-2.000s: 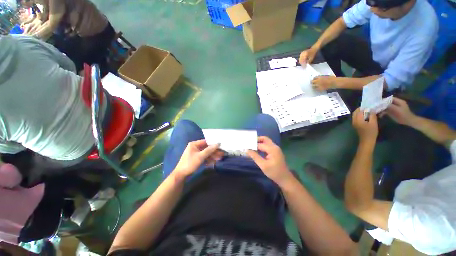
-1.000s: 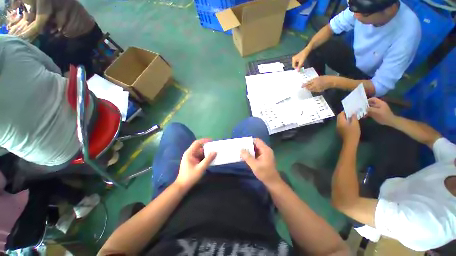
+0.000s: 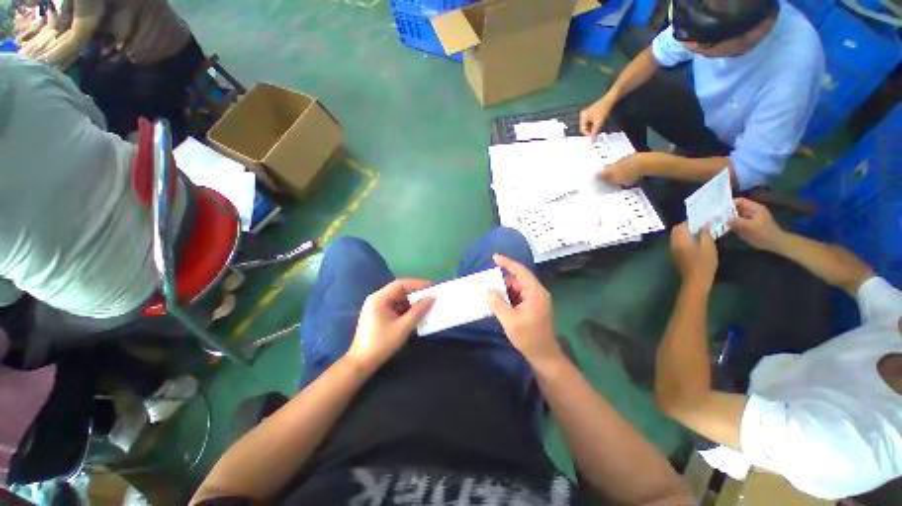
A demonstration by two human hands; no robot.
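A folded white leaflet (image 3: pixel 457 301) is held over my lap, tilted with its right end higher. My left hand (image 3: pixel 388 321) grips its left end, thumb on top. My right hand (image 3: pixel 522 306) grips its right end, thumb on the face and a finger at the top right corner. The face towards me looks mostly blank. A stack of unfolded sheets (image 3: pixel 564 212) with rows of black marks lies on a low dark grid-topped surface (image 3: pixel 509 128) ahead to the right. Small folded leaflets (image 3: pixel 539 129) lie at its far corner.
A person in light blue (image 3: pixel 757 89) reaches over the stack. A person in white (image 3: pixel 821 420) at the right holds a folded sheet (image 3: pixel 710 205). Open cartons (image 3: pixel 514 59) and blue crates (image 3: pixel 423 25) stand ahead. A red chair (image 3: pixel 210 247) with a seated person is at the left.
The leaflet shows a narrower, plainer face than two seconds ago. It has tilted, its right end raised. The person in white has turned their sheet slightly.
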